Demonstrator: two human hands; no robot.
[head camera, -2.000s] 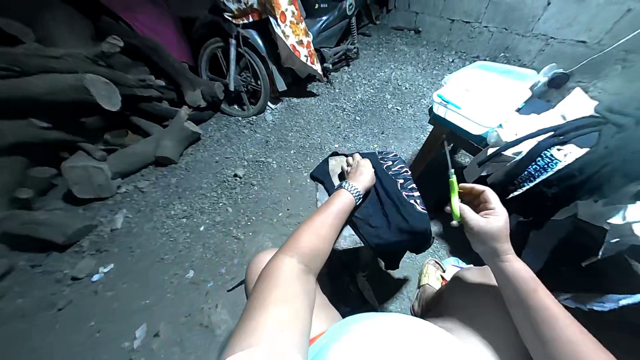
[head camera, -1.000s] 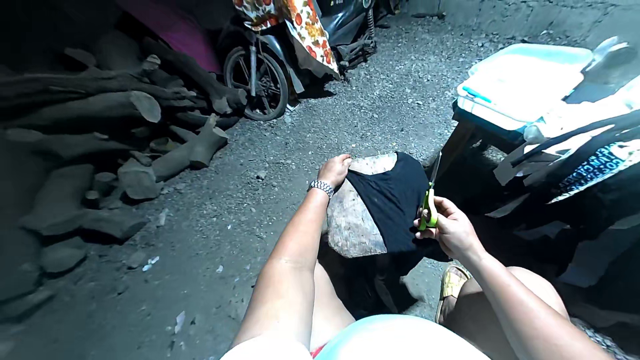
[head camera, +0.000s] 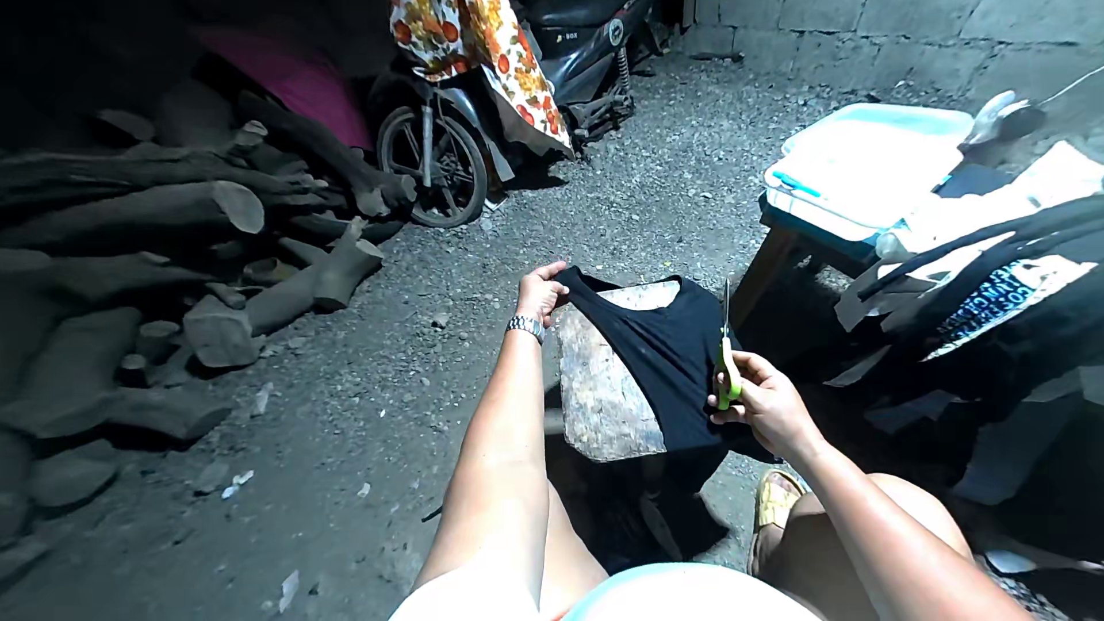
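A black cloth garment (head camera: 668, 354) with a curved neck opening lies over the right part of a worn, speckled board (head camera: 604, 388), a low stool or table top. At the board's far left corner my left hand (head camera: 542, 293), with a metal watch on the wrist, pinches the garment's edge and holds it stretched. My right hand (head camera: 759, 401) holds scissors (head camera: 729, 371) with green handles near the garment's right side, blades pointing up and away. The blades look closed together. Whether they touch the cloth cannot be told.
Cut logs (head camera: 216, 323) are piled at left. A motorcycle (head camera: 440, 164) draped with floral cloth (head camera: 517, 78) stands beyond. At right, a small table (head camera: 776, 250) bears a white plastic tray (head camera: 819, 211), beside dark straps and a printed sack (head camera: 1000, 302). Gravel ground lies between.
The black garment, earlier bunched with its printed side showing, is now spread, plain side up, baring part of the board. My left hand has shifted to the board's far left corner, holding the garment's edge.
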